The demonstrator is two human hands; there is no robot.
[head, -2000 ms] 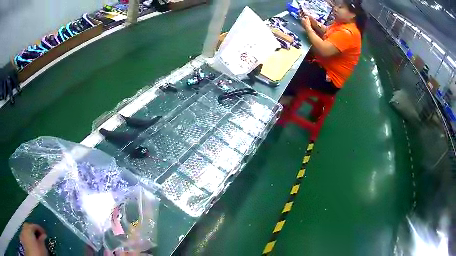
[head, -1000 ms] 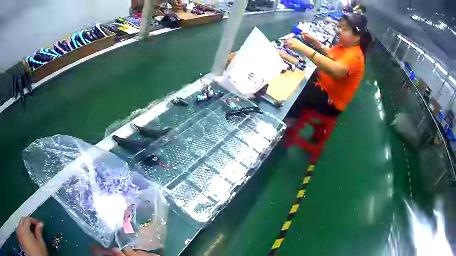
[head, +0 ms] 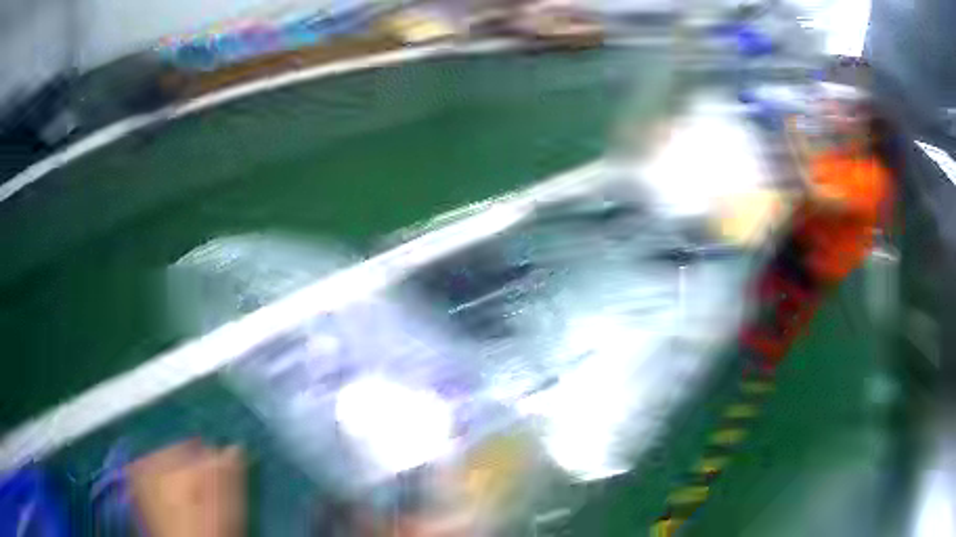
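Note:
The frame is strongly blurred. A large clear plastic bag (head: 356,367) with silvery-purple contents and a bright glare lies on the green bench in front of me. A small yellowish patch (head: 498,467), which may be the small bag of brass pieces, shows at its right end. My left hand (head: 189,488) is at the bottom left edge, partly cut off; what it holds cannot be told. My right hand (head: 414,519) is a skin-coloured blur at the bottom edge below the large bag, mostly cut off.
A shiny clear tray or packing sheet (head: 598,388) lies right of the bag. A blue thing (head: 29,501) is at the bottom left corner. A person in orange (head: 849,210) sits at the bench's far right. Yellow-black floor tape (head: 729,435) runs beside the bench.
The view has swung left, so the bag, tray and person appear further right and blurred. The blue thing has come into view at the bottom left.

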